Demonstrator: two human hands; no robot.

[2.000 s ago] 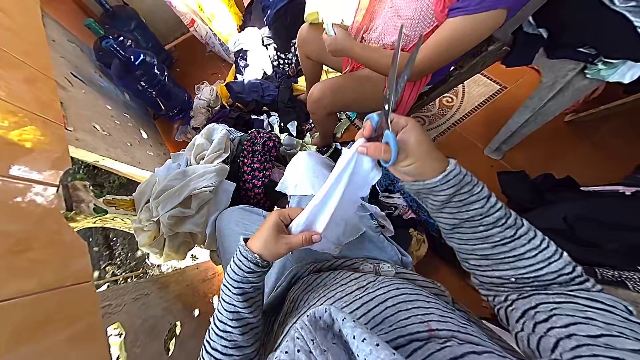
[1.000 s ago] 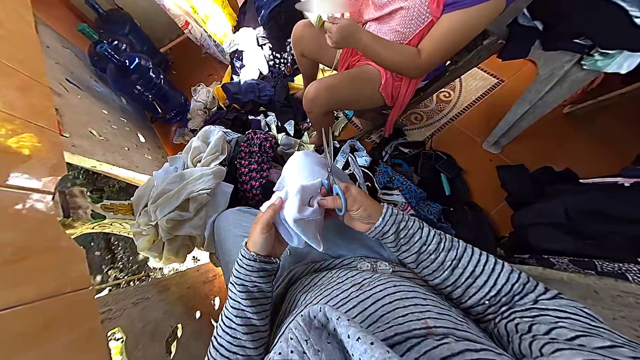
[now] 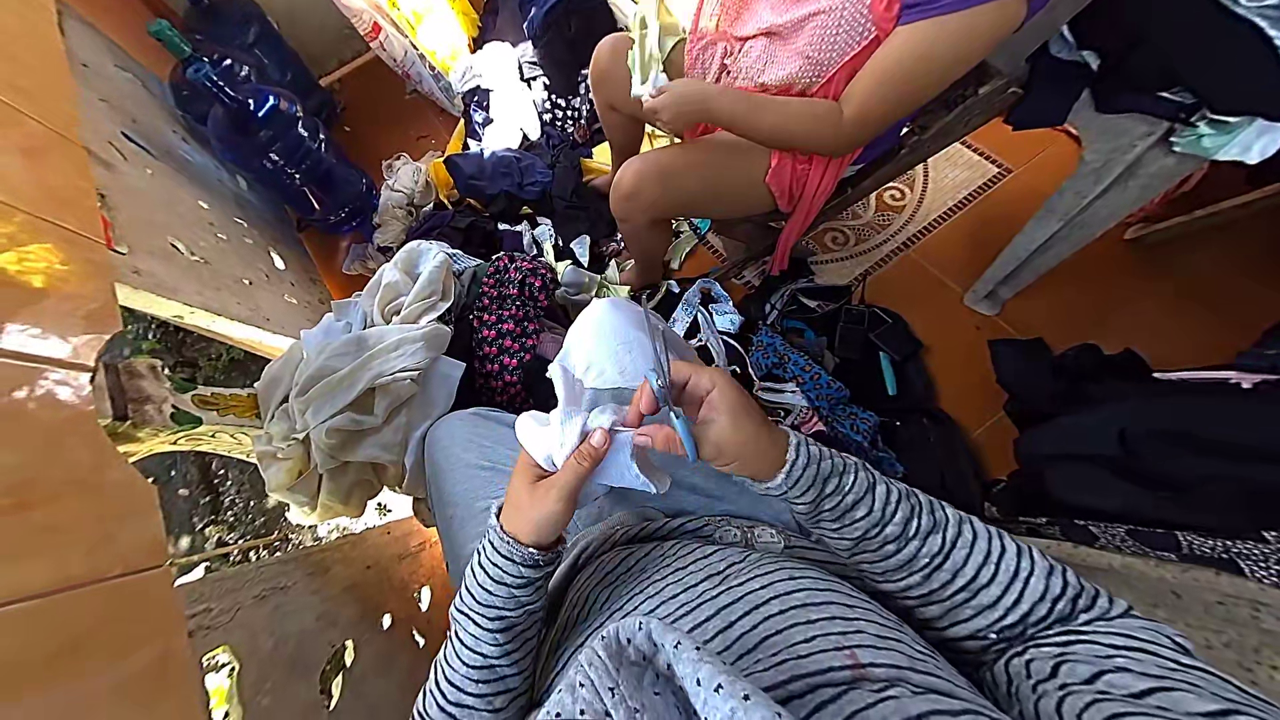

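My left hand (image 3: 548,488) pinches a piece of white cloth (image 3: 590,430) above my lap. Close by on the right, my right hand (image 3: 722,420) holds scissors with light blue handles (image 3: 682,430), their blades pointing away from me. Its thumb and fingertip seem to pinch the cloth's edge too, though the exact grip is partly hidden. Another white cloth (image 3: 615,340) drapes over my knee just beyond the hands, and the blades lie over it. Whether the two white pieces are joined I cannot tell.
Cream cloth (image 3: 370,370) is heaped at my left knee, beside dark floral fabric (image 3: 510,325). Mixed garments (image 3: 810,370) lie at the right. A person (image 3: 790,110) sits ahead, holding pale cloth. Blue plastic bottles (image 3: 290,150) stand far left; a grey bench leg (image 3: 1060,210) is at right.
The scissors and my right hand have come down and left from their raised position two seconds ago. The white cloth between my hands has been turned and bunched; more white cloth shows on my knee.
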